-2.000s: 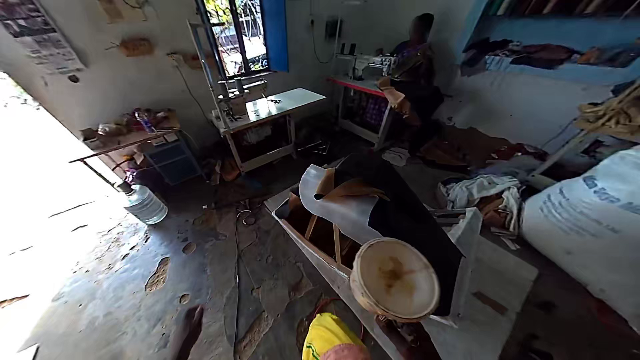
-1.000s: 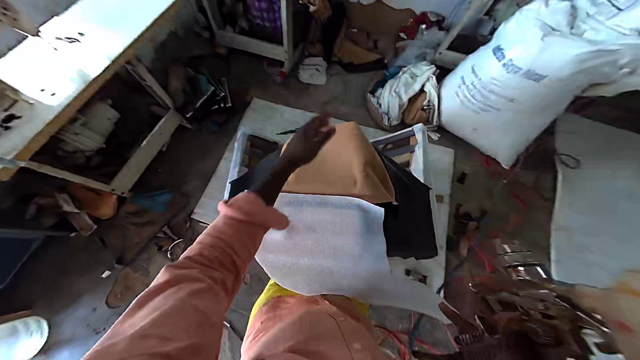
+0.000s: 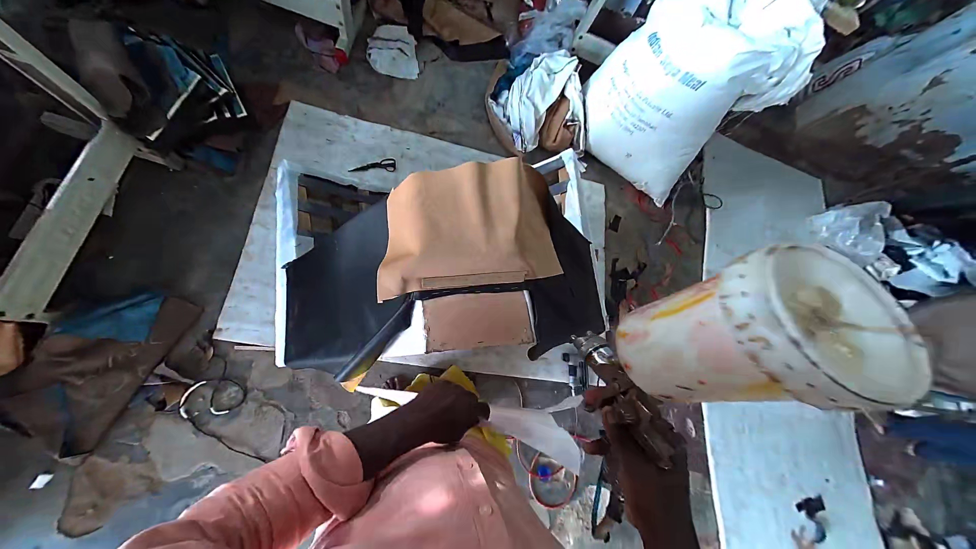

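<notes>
My left hand [image 3: 450, 410] is closed on a crumpled white sheet [image 3: 537, 433] close to my body. My right hand [image 3: 629, 438] grips a spray gun [image 3: 610, 362] whose large whitish cup [image 3: 686, 339] is stained and stands out to the right. In front of me, a frame with white-wrapped edges [image 3: 286, 252] carries black sheet material [image 3: 328, 282]. Tan material [image 3: 469, 221] is folded back over its middle, and a brown panel [image 3: 479, 320] shows below the fold. Black-handled scissors [image 3: 375, 165] lie behind the frame.
A pale board [image 3: 255, 282] lies under the frame. A full white sack [image 3: 656, 99] stands at the back right beside a container of cloths [image 3: 537, 103]. Brown and blue scraps [image 3: 114, 343] lie at left near a bench leg [image 3: 69, 221]. Red hose or cord loops [image 3: 545, 496] lie near my body.
My left hand has moved back from over the tan material to my body. The white sheet that covered the front of the work is now bunched in it. My right hand and spray gun are in view.
</notes>
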